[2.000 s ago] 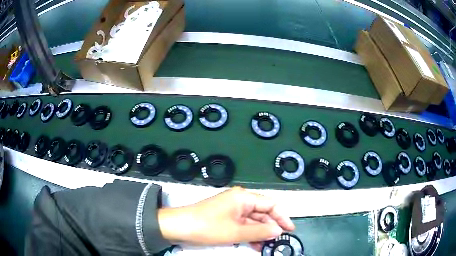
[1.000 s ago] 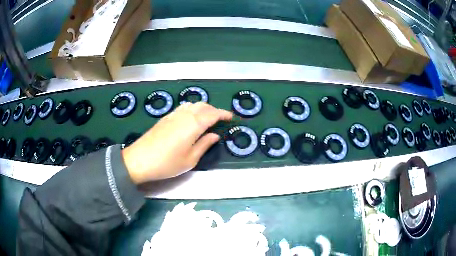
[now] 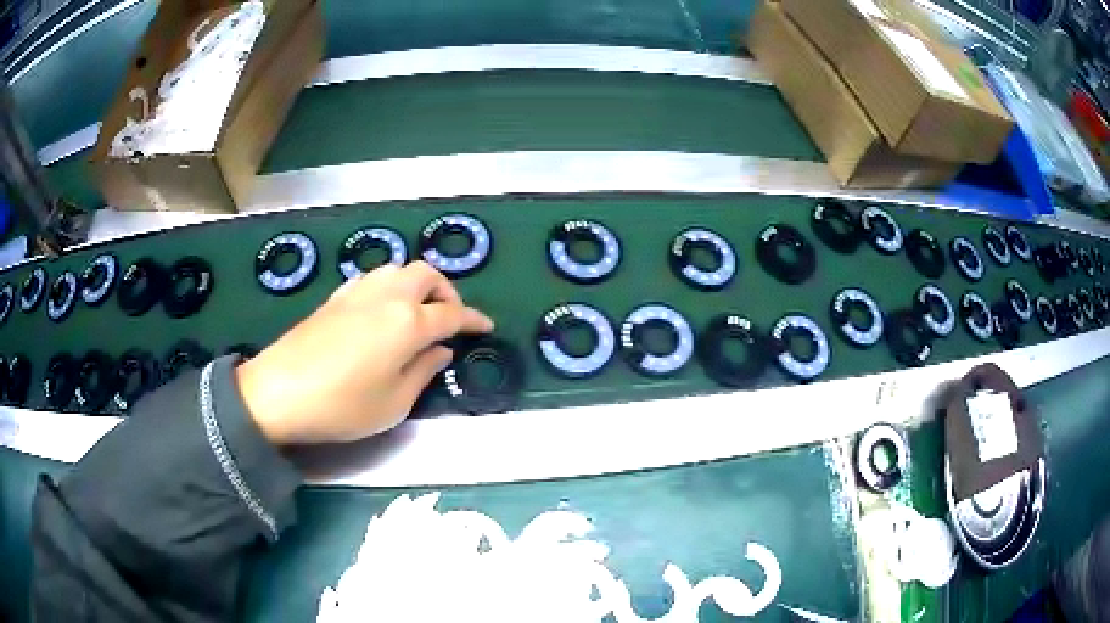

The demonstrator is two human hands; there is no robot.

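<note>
My left hand [image 3: 353,353] reaches over the green belt. Its thumb and index finger are apart at the upper left edge of a plain black ring [image 3: 489,372], which lies flat on the near row. No firm grip shows. Right of it, a black ring with a pale dotted C-shaped band [image 3: 577,340] lies beside another banded ring [image 3: 659,340]. The hand hides part of the near row to its left. White C-shaped pieces [image 3: 469,572] lie in a heap on the worktop, cut off by the bottom edge. My right hand is not in view.
Plain and banded rings line the belt, bounded by a pale rail [image 3: 584,448]. Behind stand an open carton [image 3: 164,183] with white pieces, upper left, and closed cartons [image 3: 901,85], upper right. A round metal dish [image 3: 1001,523] with a dark labelled pad [image 3: 984,420] is at right.
The ring held two seconds ago is gone from my left hand; a banded ring now lies left of the near-row banded one. My hand has since moved left to the black ring. The view has shifted.
</note>
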